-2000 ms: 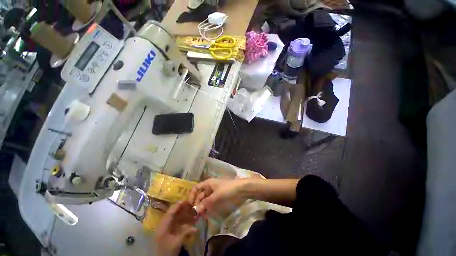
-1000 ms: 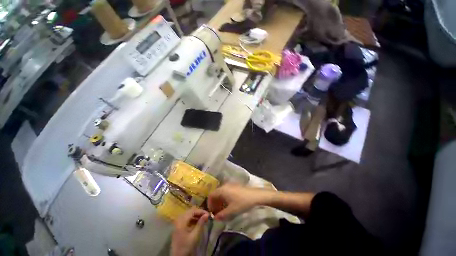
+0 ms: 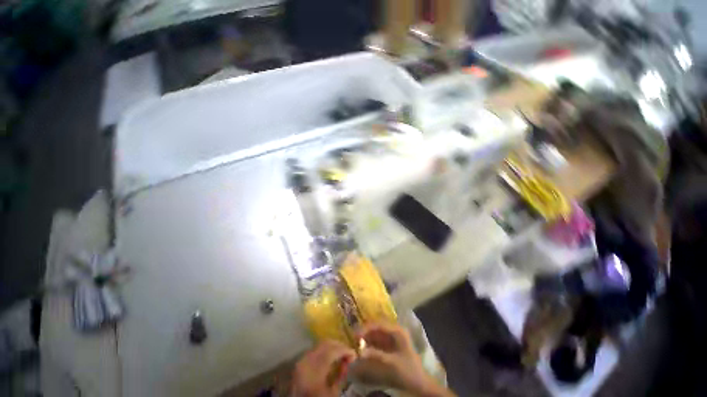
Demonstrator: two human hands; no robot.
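Observation:
My left hand (image 3: 322,370) and my right hand (image 3: 387,355) are close together at the table's front edge, low in the blurred view. Their fingertips meet around something small that I cannot make out. They are just in front of two yellow taped pads (image 3: 366,290). Behind the pads is the shiny needle plate area (image 3: 314,264) of the white sewing machine (image 3: 434,167). The fabric piece, if any, is hidden by the fingers or too blurred to tell.
A black smartphone (image 3: 420,222) lies on the machine bed. Yellow scissors (image 3: 543,195) and a pink bundle (image 3: 572,227) are at the right. A dark-bulbed tool (image 3: 198,329) and a small round metal piece (image 3: 267,305) are left of the pads. A tied strip bundle (image 3: 97,291) is far left.
The view has swung to the left and blurred, bringing the tied bundle and left table side into sight. My hands stay together in front of the yellow pads.

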